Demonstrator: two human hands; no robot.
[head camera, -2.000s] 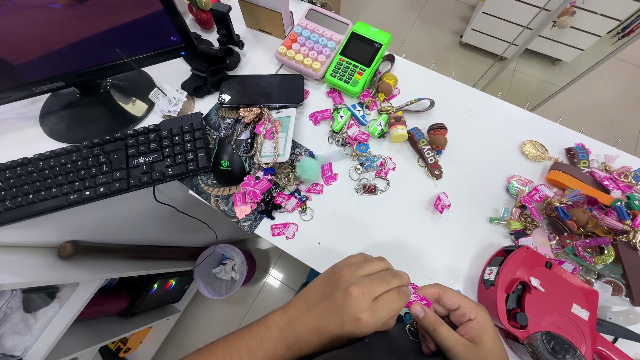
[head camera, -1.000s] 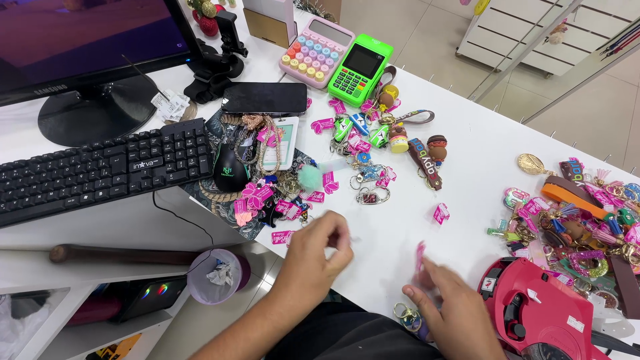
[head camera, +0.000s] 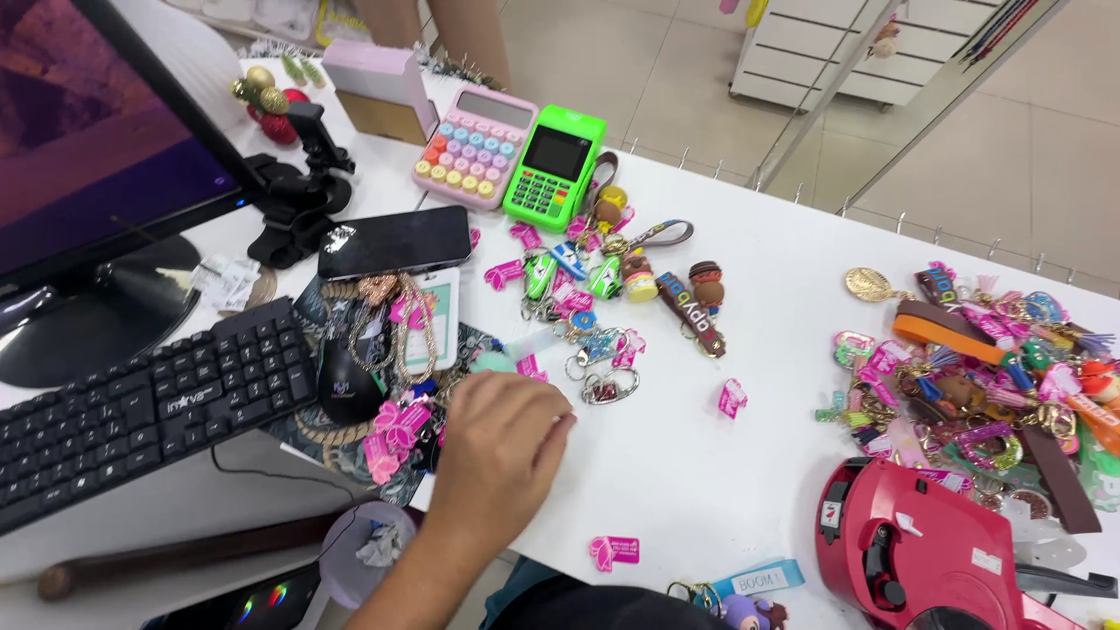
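My left hand (head camera: 503, 446), its fingers bent, is over the edge of the keychain pile beside the mouse (head camera: 350, 381); whether it grips anything is hidden. Pink tags (head camera: 398, 433) lie just left of it. Outside the view is my right hand. Near the front edge, a single pink tag (head camera: 615, 551) lies flat, and a keychain with a blue strap (head camera: 759, 579) and a purple figure lies right of it. Another pink tag (head camera: 733, 398) rests mid-table. Beyond my left hand are a metal-framed keychain (head camera: 611, 386) and a brown strap keychain (head camera: 691, 311).
A red label gun or similar device (head camera: 919, 542) sits at the right, below a large keychain pile (head camera: 971, 376). A keyboard (head camera: 149, 402), phone (head camera: 394, 242), pink calculator (head camera: 475, 149) and green card terminal (head camera: 556, 166) occupy the left and back. A waste bin (head camera: 363, 560) stands below.
My left hand has moved away from my right hand to the pile by the mouse. My right hand has left the view. A keychain with a blue strap now shows at the front edge.
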